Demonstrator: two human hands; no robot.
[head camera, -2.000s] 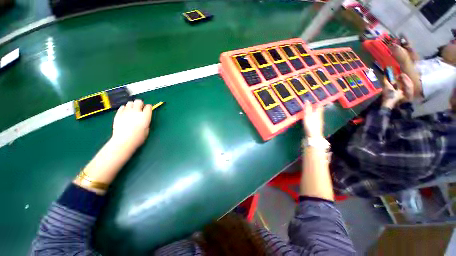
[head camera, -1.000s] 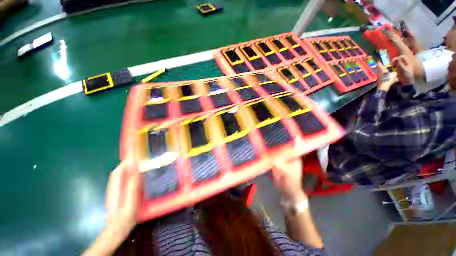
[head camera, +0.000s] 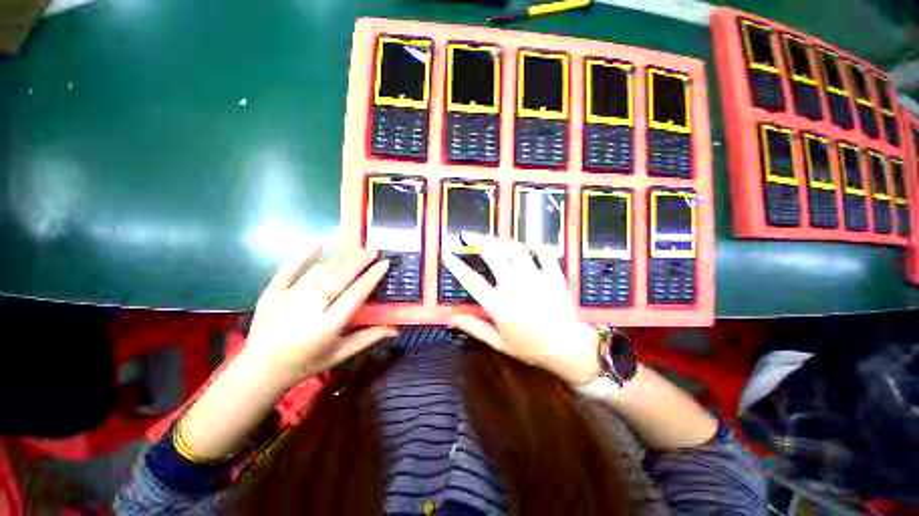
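A red-orange tray (head camera: 353, 202) lies flat on the green bench in front of me, with two rows of five keypad phones, one per recess. Screens are dark, some with white reflections. My left hand (head camera: 317, 312) lies at the tray's lower left, fingertips on the keys of the front-row leftmost phone (head camera: 395, 207). My right hand (head camera: 529, 307) is over the front row, fingertips at the second phone (head camera: 469, 207) and partly covering the third. Both hands have spread fingers and hold nothing.
A second red-orange tray of phones (head camera: 743, 186) lies to the right, with the edge of another beyond it. A yellow and black pen-like stick (head camera: 554, 9) lies behind the near tray. A person's dark sleeve (head camera: 826, 403) shows at lower right. Red stools stand below the bench edge.
The tray that both hands held up in the air now lies on the bench. My hands have moved from its edges onto the front-row phones. The view has turned down over the tray.
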